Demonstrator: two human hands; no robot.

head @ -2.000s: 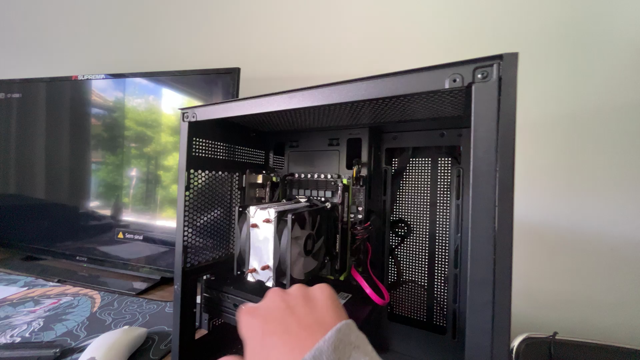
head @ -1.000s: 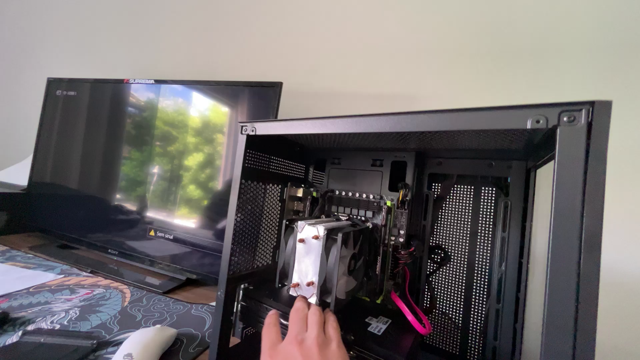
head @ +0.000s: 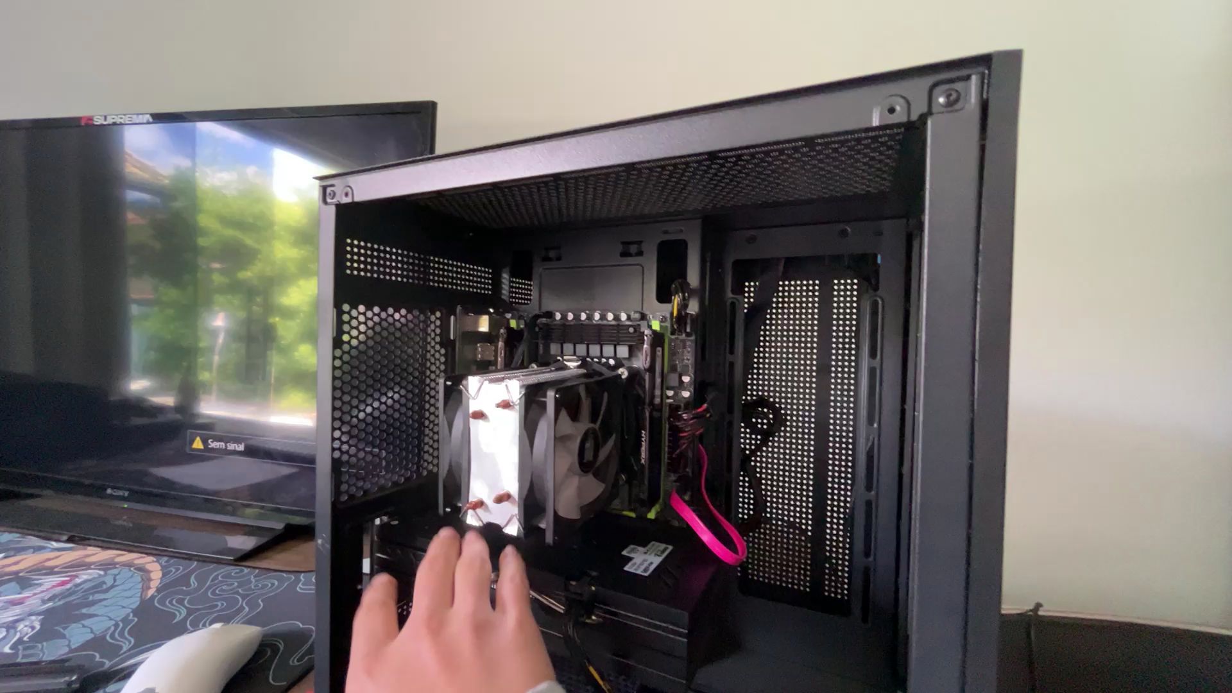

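Note:
My right hand (head: pixel 452 616) is at the lower front of an open black computer case (head: pixel 962 385), back of the hand toward me, fingers apart and pointing up. Its fingertips are just below the CPU tower cooler (head: pixel 493 452), a silver finned block with copper pipe ends; whether they touch anything is unclear. A fan (head: pixel 577 452) with pale blades sits at the cooler's right side. Right of it are upright RAM sticks (head: pixel 654 423) and a pink cable (head: pixel 707 529) that loops down. A black graphics card (head: pixel 616 597) lies below the cooler, partly hidden by the hand. My left hand is not in view.
A monitor (head: pixel 154 337) with a warning message stands behind and left of the case. On the patterned desk mat (head: pixel 106 597) lies a white mouse (head: pixel 192 659). The case's top frame (head: pixel 616 135) and right post border the opening. Loose thin cables (head: pixel 582 645) hang beside the hand.
The hand's fingers are more spread than one second ago, and the hand is slightly left of the cooler's lower front. The view has shifted between frames.

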